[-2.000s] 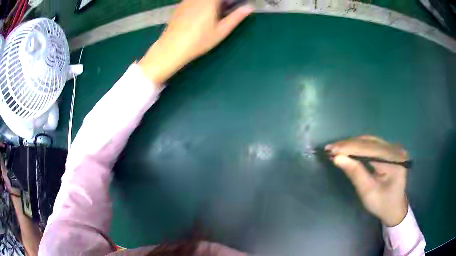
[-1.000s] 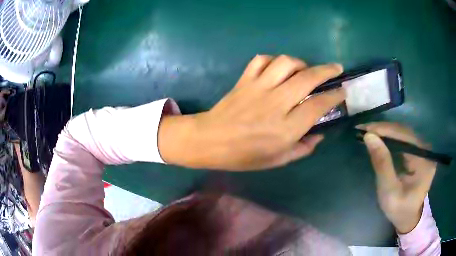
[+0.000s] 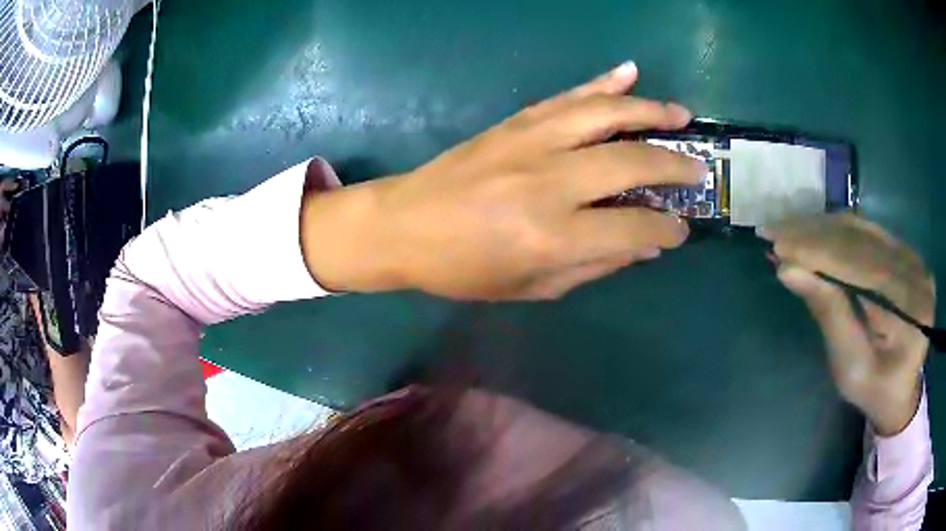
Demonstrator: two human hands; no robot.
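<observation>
An open mobile phone unit lies on the green mat, dark frame, long side running left to right. My left hand lies over its left part, fingers spread across the circuit board and holding the unit. A narrow yellowish strip shows between the board and a pale grey-white plate. My right hand holds black tweezers by the plate's lower edge. The tweezer tips are near the phone's lower edge; whether they touch it is unclear. The phone's left end is hidden under my left hand.
The green mat lies under the work. A white fan stands at the upper left, with a black bag or box and cable below it. Another person's arm shows at the left edge. My head and hair cover the bottom middle.
My left hand first came back from the far strip with the phone. Since then the phone has turned nearly level and my left fingers have spread. The right hand with tweezers has moved to the phone's lower edge.
</observation>
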